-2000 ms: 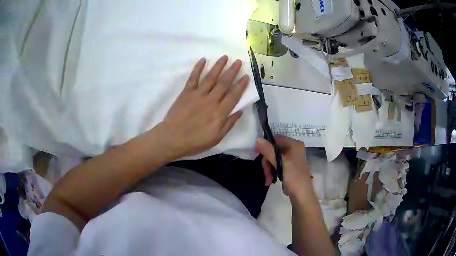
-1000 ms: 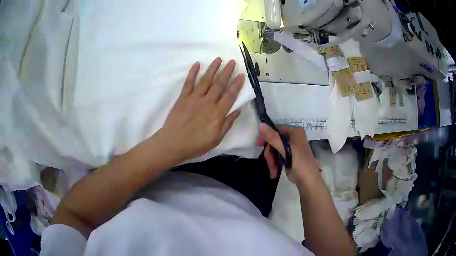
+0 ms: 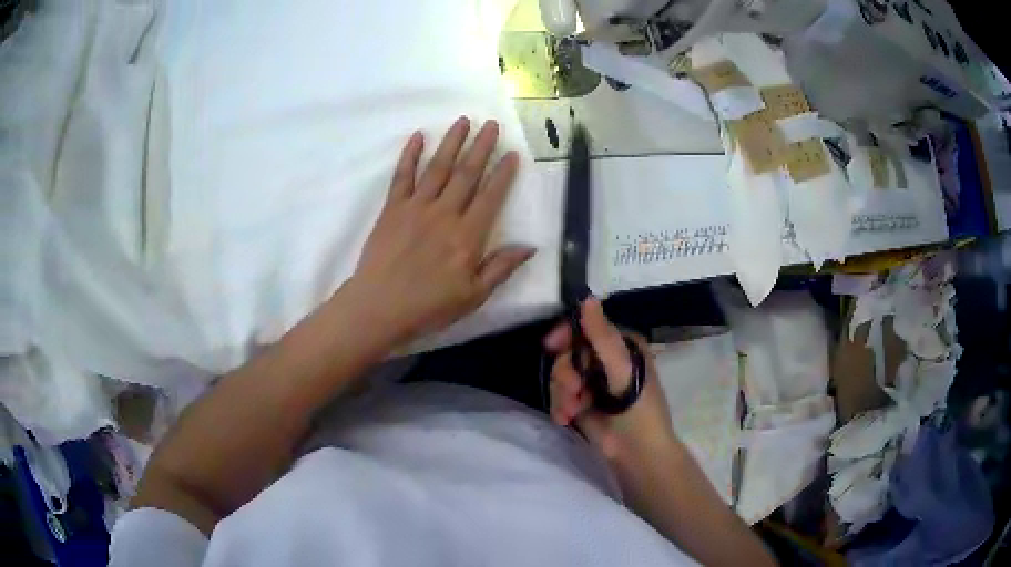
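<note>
A large white garment panel lies over the left and middle of the table. My left hand lies flat on it, palm down, fingers apart, holding nothing. My right hand grips black fabric scissors by the handles at the near table edge. The blades point away from me, look closed and slightly blurred, and lie just right of the panel's edge. Their tips are near the lit needle plate.
The sewing machine head is at the upper right. Narrow cut pieces with tan bundle tickets hang beside it. A printed ruler runs along the near table edge. White cloth pieces lie below the table. A blue bin is at lower left.
The scissors have moved away from the panel's edge and turned more upright, with my right hand lower. My left hand stays flat on the panel. The view has shifted, with the machine nearer the top edge.
</note>
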